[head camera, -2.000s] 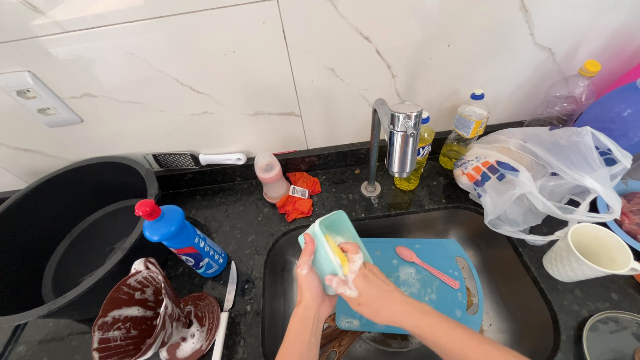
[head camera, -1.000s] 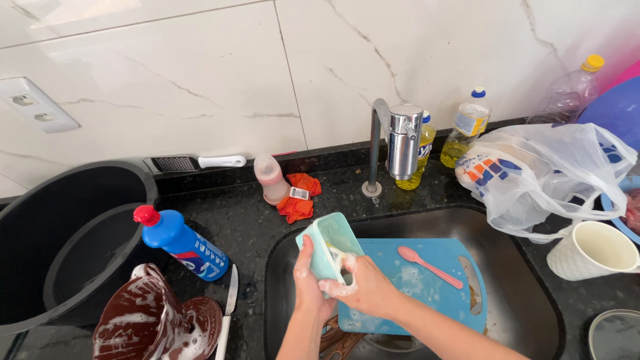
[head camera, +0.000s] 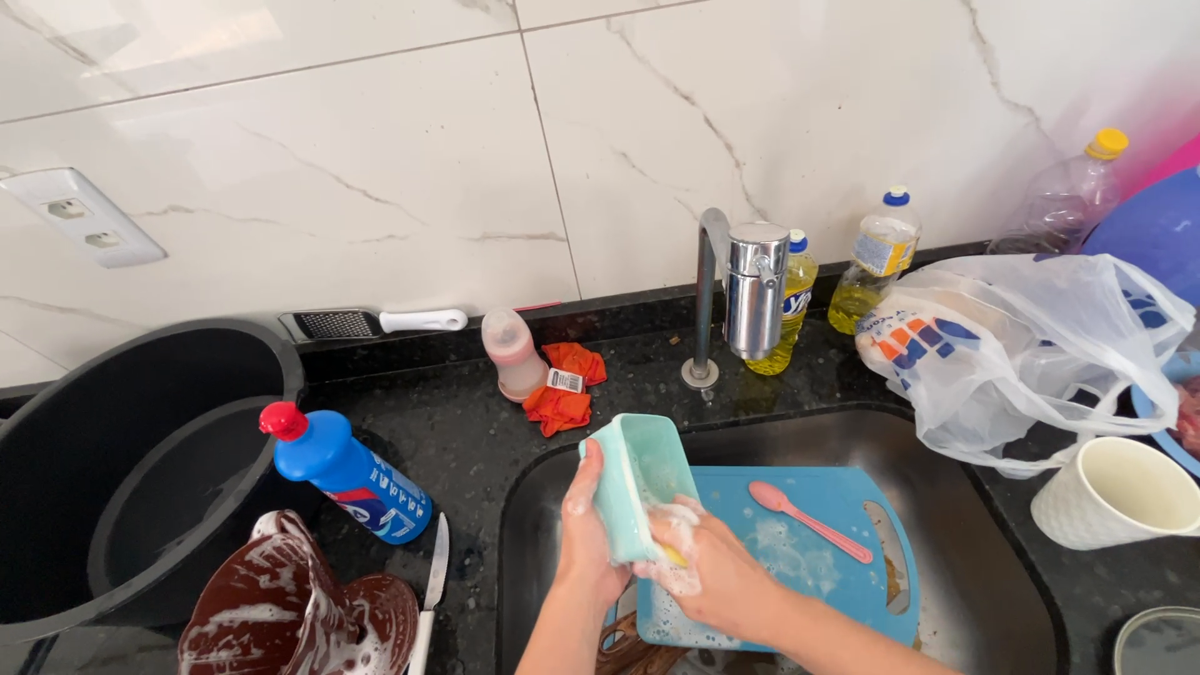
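Observation:
My left hand (head camera: 586, 525) grips a mint-green plastic container (head camera: 623, 487) by its side, tilted above the sink (head camera: 975, 562). Against the container's near end, my right hand (head camera: 703, 562) is covered in suds and closed on a yellow sponge (head camera: 671, 555), mostly hidden by the fingers. Below the hands, a blue cutting board (head camera: 797, 591) with foam on it lies across the sink. On the board rests a pink plastic spoon (head camera: 811, 522). Brown objects (head camera: 637, 647) show partly under the board.
A metal faucet (head camera: 755, 291) stands behind the sink. Left are a black tub (head camera: 291, 356), a blue detergent bottle (head camera: 361, 478), a knife (head camera: 437, 562) and a soapy brown coffee-filter holder (head camera: 272, 600). A baby bottle (head camera: 514, 356) stands behind; a plastic bag (head camera: 1022, 347) and white cup (head camera: 1111, 497) are right.
The container has turned and tilted in my hands. My right hand has shifted from inside the container to its near outer end, with the sponge.

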